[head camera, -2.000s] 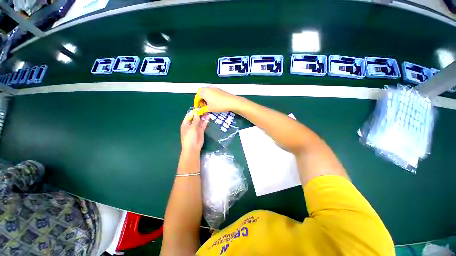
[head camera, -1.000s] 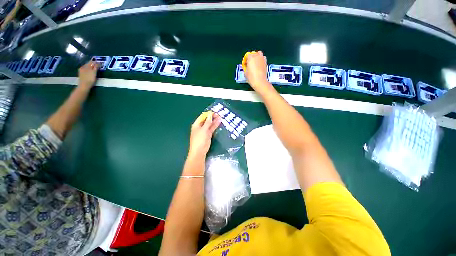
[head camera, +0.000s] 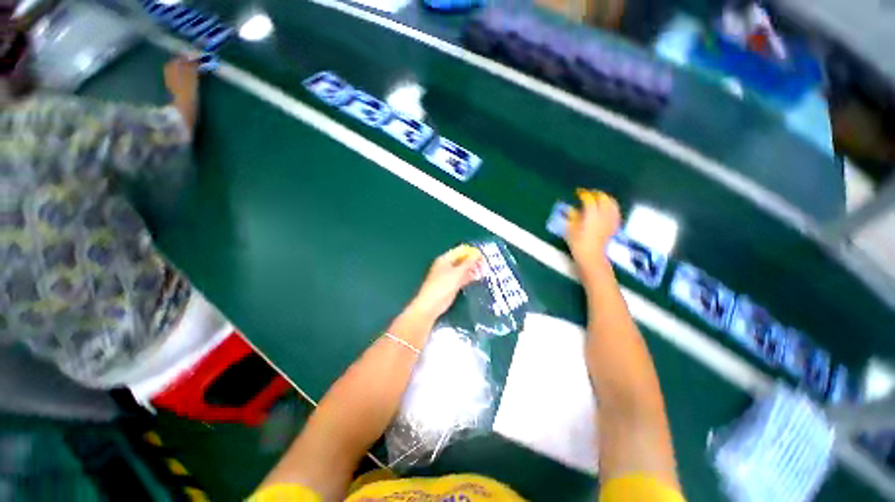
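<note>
My left hand (head camera: 447, 282), with a yellow finger cover, pinches the upper left edge of a clear plastic bag (head camera: 502, 284) with rows of small white parts, over the green bench. My right hand (head camera: 595, 230), with yellow finger covers, is over one of the flat units on the belt and partly hides it. Whether it holds a small part cannot be seen. More flat units (head camera: 636, 259) lie to its right and others (head camera: 452, 157) to its left. The picture is blurred.
A pile of clear bags (head camera: 447, 392) lies below my left hand, beside a white paper sheet (head camera: 550, 392). A larger clear bag of white parts (head camera: 773, 451) is at the lower right. A white strip (head camera: 442, 191) edges the belt. Another person (head camera: 78, 225) sits at left by a red stool (head camera: 221, 377).
The view has tilted and turned, so the belt now slopes down to the right. My right hand stays over a unit on the belt. My left hand still holds the bag.
</note>
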